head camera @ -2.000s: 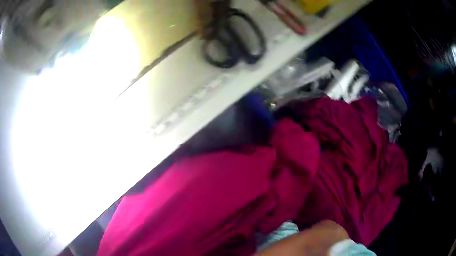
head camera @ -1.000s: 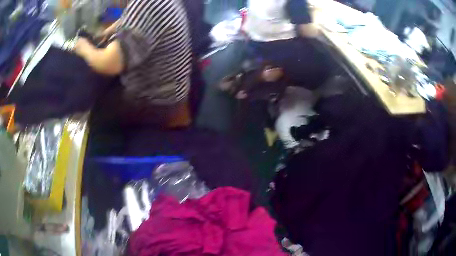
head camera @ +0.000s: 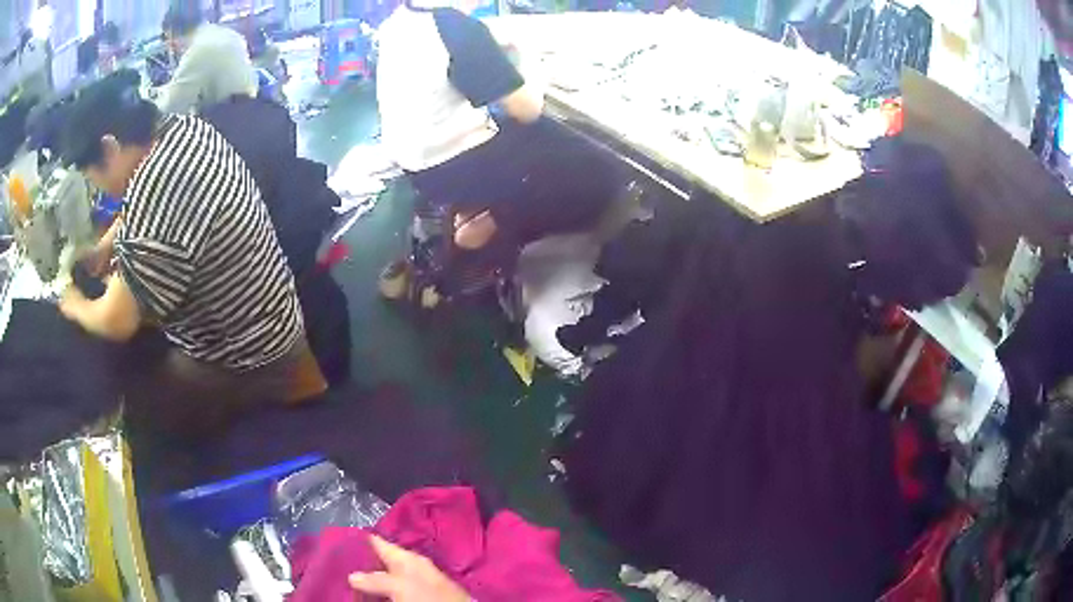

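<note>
A heap of bright magenta cloth [head camera: 514, 559] lies at the bottom of the picture, with folds and shaded creases. My right hand [head camera: 414, 579] is bare and low in the frame, cut off by the bottom edge. It lies over the left part of the heap, with its visible fingers apart and pointing left. No cloth shows pinched between them. My left hand is not in view.
A blue bin edge [head camera: 241, 492] and clear plastic wrapping [head camera: 320, 503] lie beside the heap. A person in a striped shirt [head camera: 210, 253] sits at a machine on the left. A large dark cloth pile [head camera: 741, 388] stands right, below a pale table [head camera: 753, 194].
The view has swung right and up, away from the white table with the black shears to the aisle and other workers. My right hand has come into view over the magenta heap since one second ago.
</note>
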